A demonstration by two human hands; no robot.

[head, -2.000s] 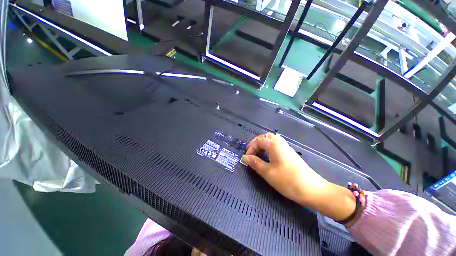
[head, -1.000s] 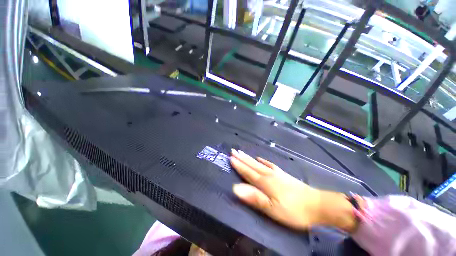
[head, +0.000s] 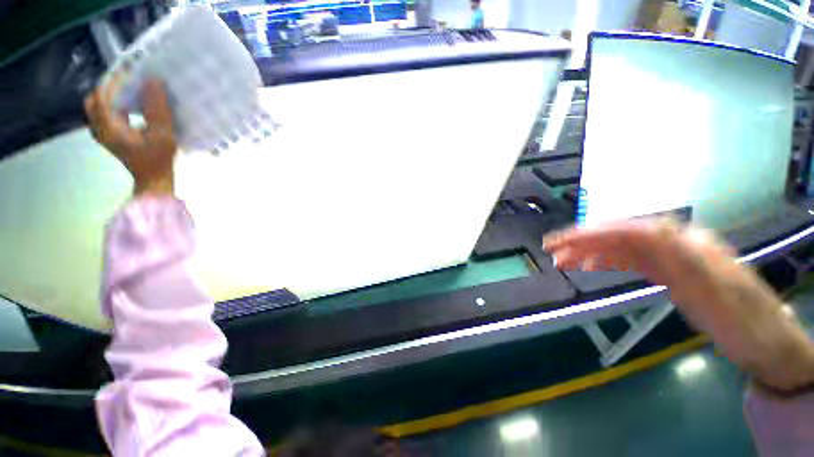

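My left hand (head: 147, 129) is raised at the upper left and grips a white label sheet (head: 198, 76) with rows of small printed marks along its lower edge. Behind it stands a large television (head: 357, 170) with its white screen lit and facing me. My right hand (head: 625, 245) is blurred at the right, palm down with fingers stretched to the left, in front of a second lit television (head: 687, 125). I cannot tell whether a small label is on its fingertips.
The dark conveyor (head: 411, 326) with its metal edge rail (head: 446, 344) runs across below the screens. A purple-blue strip (head: 259, 303) is at the near television's lower edge. A yellow line (head: 535, 393) crosses the green floor. A small distant person (head: 477, 16) is at the top.
The view has swung from the black rear cover to the lit screens. My right hand has left the cover. My left hand has come into view with the label sheet.
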